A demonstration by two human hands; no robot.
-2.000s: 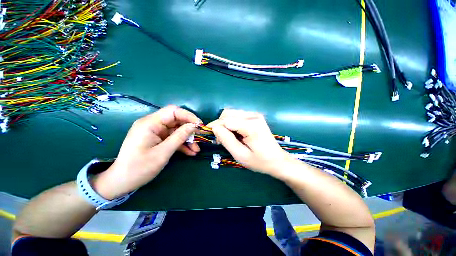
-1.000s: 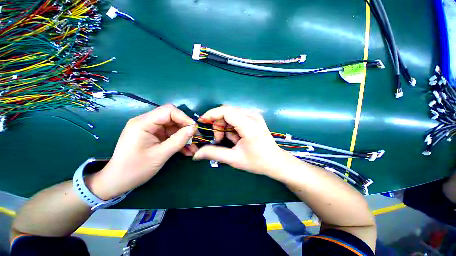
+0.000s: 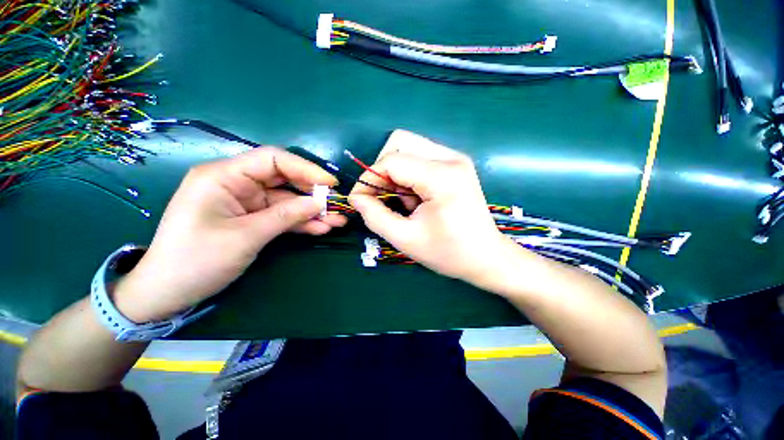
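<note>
My left hand (image 3: pixel 249 202) pinches a small white connector housing (image 3: pixel 321 199) between thumb and forefinger. My right hand (image 3: pixel 421 210), close beside it, holds the coloured lead wires (image 3: pixel 340 203) that run into the housing's right side. A loose red wire (image 3: pixel 358 162) with a bare tip sticks up out of my right fingers, apart from the housing. A dark sheathed cable (image 3: pixel 225 134) with a white connector runs behind my left hand. Several harnesses (image 3: pixel 593 234) lie under and right of my right hand, with white connectors at their ends. Wires inside my right palm are hidden.
A fanned heap of coloured leads (image 3: pixel 60 94) lies at the left. A single harness (image 3: pixel 464 64) with a yellow-green label (image 3: pixel 646 76) lies above my hands. Dark cables (image 3: pixel 725 69) lie beyond the yellow line (image 3: pixel 653 163). More white-ended cables (image 3: pixel 771 172) lie at the right edge.
The white housing now shows clearly at my left fingertips. My right fingers have closed in, and a red wire now sticks up from them. The view has shifted, so the bench things sit higher.
</note>
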